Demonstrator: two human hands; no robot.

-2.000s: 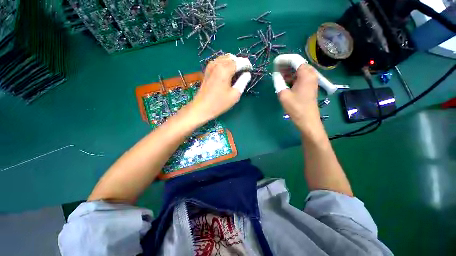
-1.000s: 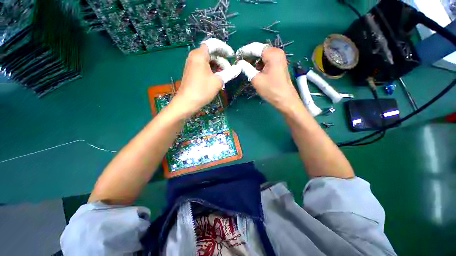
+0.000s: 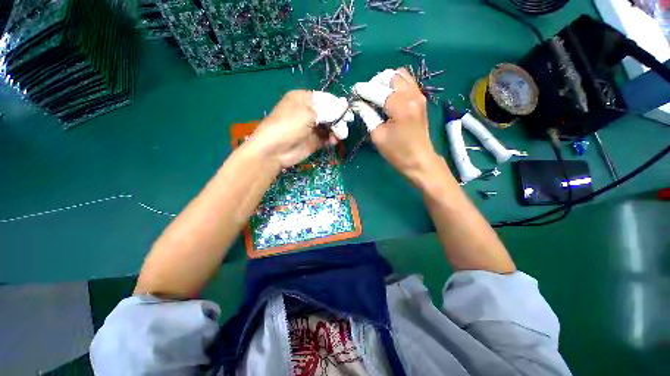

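The green circuit board panel lies in the orange-brown fixture; its upper part is hidden under my left hand and forearm. My left hand, with white finger cots, is above the fixture's top edge. My right hand, also with white finger cots, meets it fingertip to fingertip. A thin dark twisted wire shows just below the fingertips, and the fingers of both hands are pinched around small wires. How many they hold cannot be told. Loose twisted wires lie in a heap beyond the hands.
A board stack stands at the upper left, with other board panels at the top. On the right are white-handled cutters, a solder reel, a black station, a flat black box and a cable. Solder wire trails at left.
Both hands have come together from their separate places over the wire heap, and are now lower, nearer the fixture's top edge. The whole view has shifted slightly.
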